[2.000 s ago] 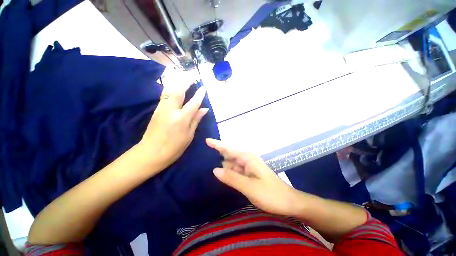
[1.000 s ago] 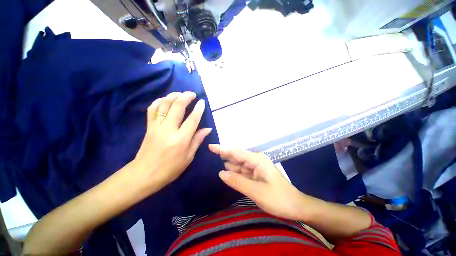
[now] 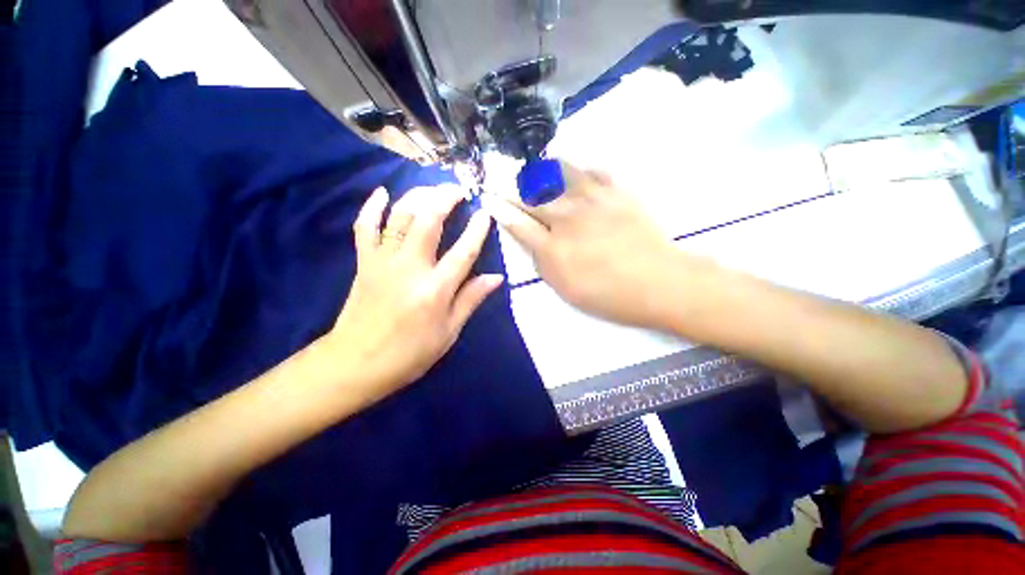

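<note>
Navy cloth [image 3: 225,225] lies spread left of the needle and hangs down over the front edge towards my lap. Its right edge runs under the lit presser foot [image 3: 472,174] of the sewing machine [image 3: 472,45]. My left hand [image 3: 410,281] lies on the cloth just in front of the foot, palm down, fingers spread. My right hand [image 3: 584,236] is at the cloth's edge right beside the foot, its fingertips close to the left fingertips. Part of it is behind the blue knob [image 3: 541,181]. Whether its fingers pinch the cloth cannot be told.
The white table [image 3: 719,180] extends right, with a ruler tape [image 3: 674,388] along its front edge. A pile of small black tags [image 3: 710,54] lies behind the machine arm. A pale strip [image 3: 888,161] is stuck on the table at right. Navy cloth [image 3: 731,449] hangs below the table.
My right hand has moved forward from near the table's front edge to beside the presser foot. My left hand has moved closer to the foot, over the cloth. The camera view has shifted slightly.
</note>
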